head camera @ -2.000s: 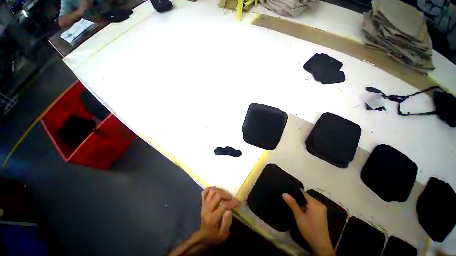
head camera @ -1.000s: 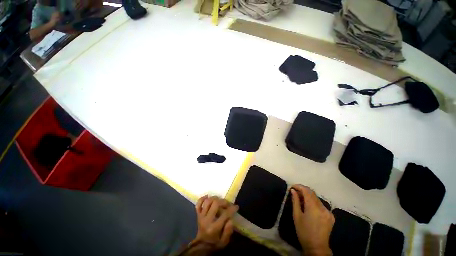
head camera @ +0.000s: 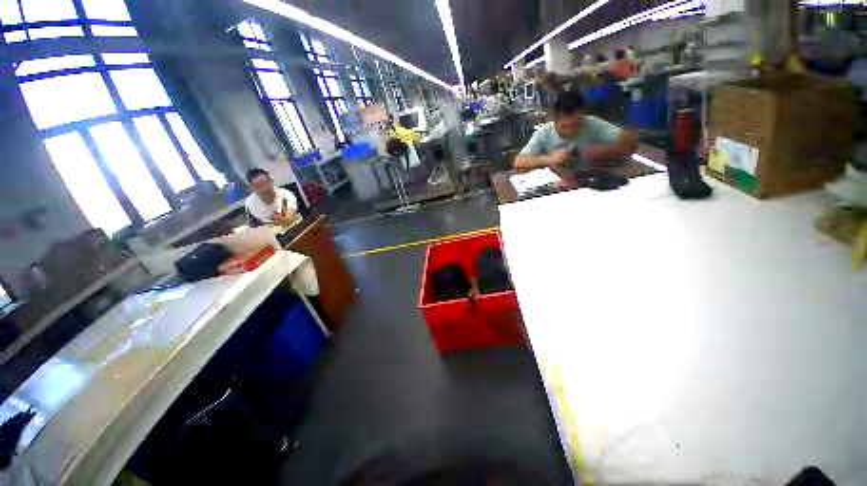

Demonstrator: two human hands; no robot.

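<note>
The white-covered table (head camera: pixel 684 313) fills the right of the view, with yellow tape (head camera: pixel 568 418) along its near left edge. A small part of a black piece (head camera: pixel 813 476) shows at the bottom right edge; which piece it is, I cannot tell. A black rounded item (head camera: pixel 686 178) stands at the table's far end. The red crate (head camera: pixel 475 325) is on the floor beside the table, with black pieces (head camera: pixel 452 282) inside. Neither of my hands is in the picture. The gluing board is out of view.
A brown cardboard box (head camera: pixel 784 133) stands at the far right. One person (head camera: pixel 580 142) sits at the table's far end, another person (head camera: pixel 272 199) at the left. A second table (head camera: pixel 171 332) with blue containers (head camera: pixel 285 337) below is at left. Dark floor lies between the tables.
The view has swung up and left, away from the black panels to the room. My hands, the board, the panel stacks and the black strip have left the picture.
</note>
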